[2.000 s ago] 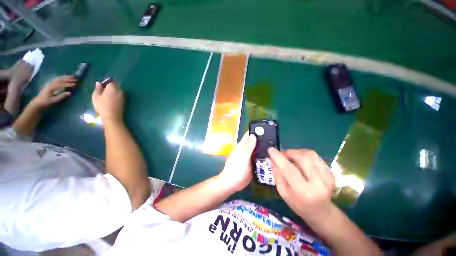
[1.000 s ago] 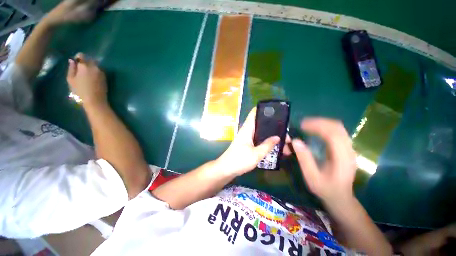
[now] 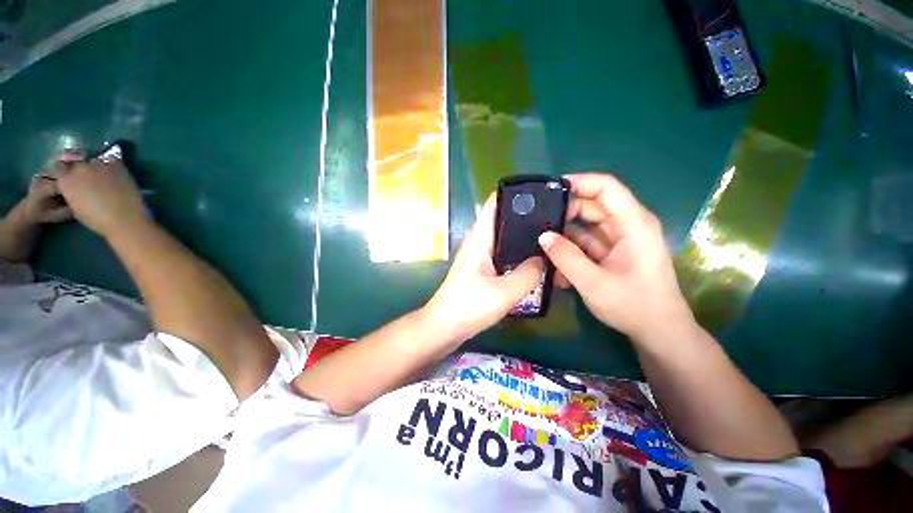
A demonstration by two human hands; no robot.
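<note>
A black phone unit (image 3: 529,232) is held upright in front of me, with a dull grey round disc (image 3: 523,203) near its far end and a silvery printed patch at its near end. My left hand (image 3: 469,286) grips it from the left, thumb lying over the printed patch. My right hand (image 3: 626,263) holds it from the right, thumb tip on the black housing and fingers curled at its far right edge. Whether a small part is under the right thumb cannot be told.
A waiting phone (image 3: 723,52) lies at the far right. An orange strip (image 3: 407,130) and yellow-green strips (image 3: 741,190) lie on the green bench. A thin white line (image 3: 321,180) runs left of them. A neighbour's hands (image 3: 85,185) hold a dark unit at the left.
My right hand was off the phone a second ago and now touches it. The view has tipped down, so the pale rail is mostly out of the picture. The neighbour's hands have come together.
</note>
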